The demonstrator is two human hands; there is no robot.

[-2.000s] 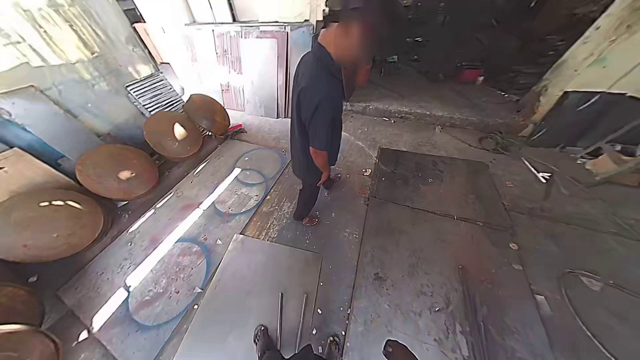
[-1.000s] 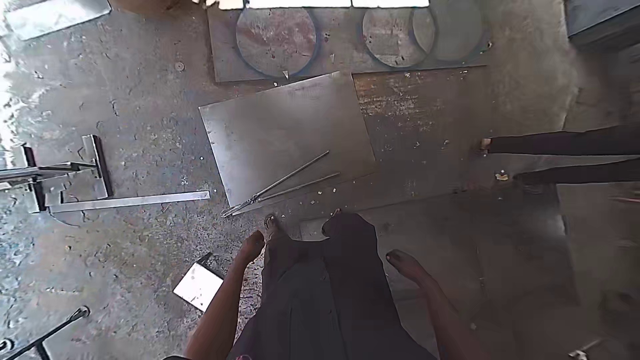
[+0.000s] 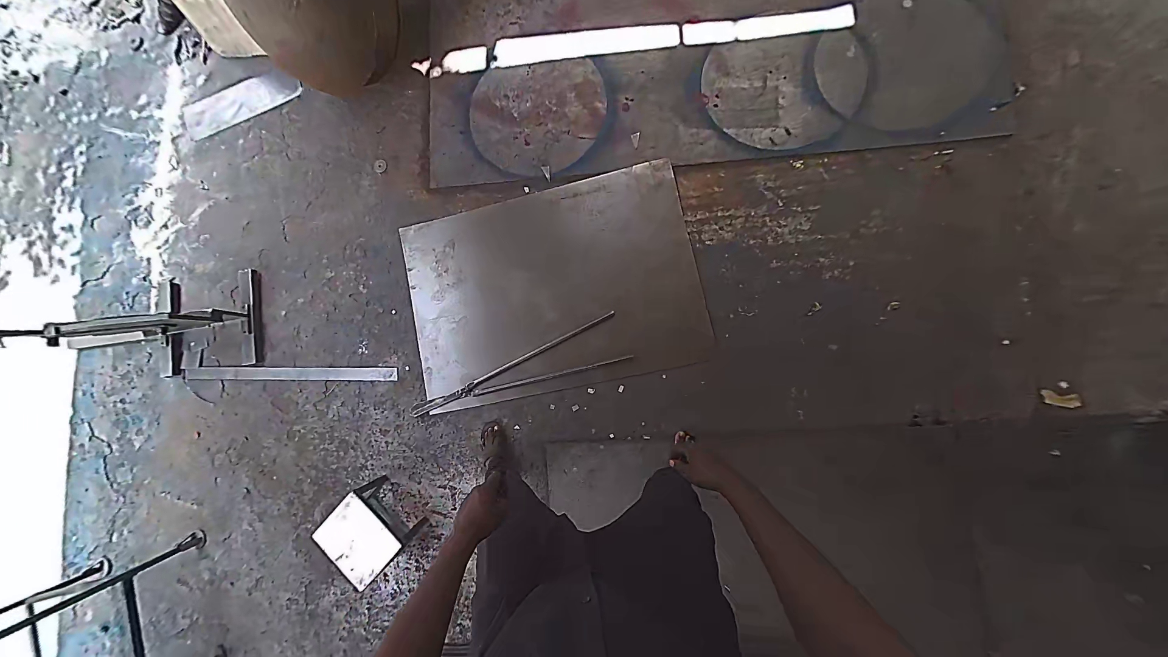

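Note:
My left hand (image 3: 481, 505) rests at the left thigh of my dark trousers, and my right hand (image 3: 701, 464) is at the right knee. Neither shows an object in it, though the fingers are hard to make out. Just ahead of my feet a thin metal sheet (image 3: 557, 265) lies on the floor. Across its near edge lie long-handled metal shears or tongs (image 3: 470, 388), their two handles spread apart to the right. Small pale scraps (image 3: 591, 391) are scattered between the sheet and my feet.
A long plate (image 3: 657, 109) marked with blue-edged circles lies beyond the sheet. On the left are a metal frame (image 3: 251, 315), a flat bar (image 3: 301, 374), a small square-topped stand (image 3: 358, 540) and a tubular rack (image 3: 128, 575). A large rounded piece (image 3: 338, 36) stands at the top.
The view has swung steeply down since the first frame. The other person's legs, at the right one second ago, are out of view. My right hand has moved in to the knee.

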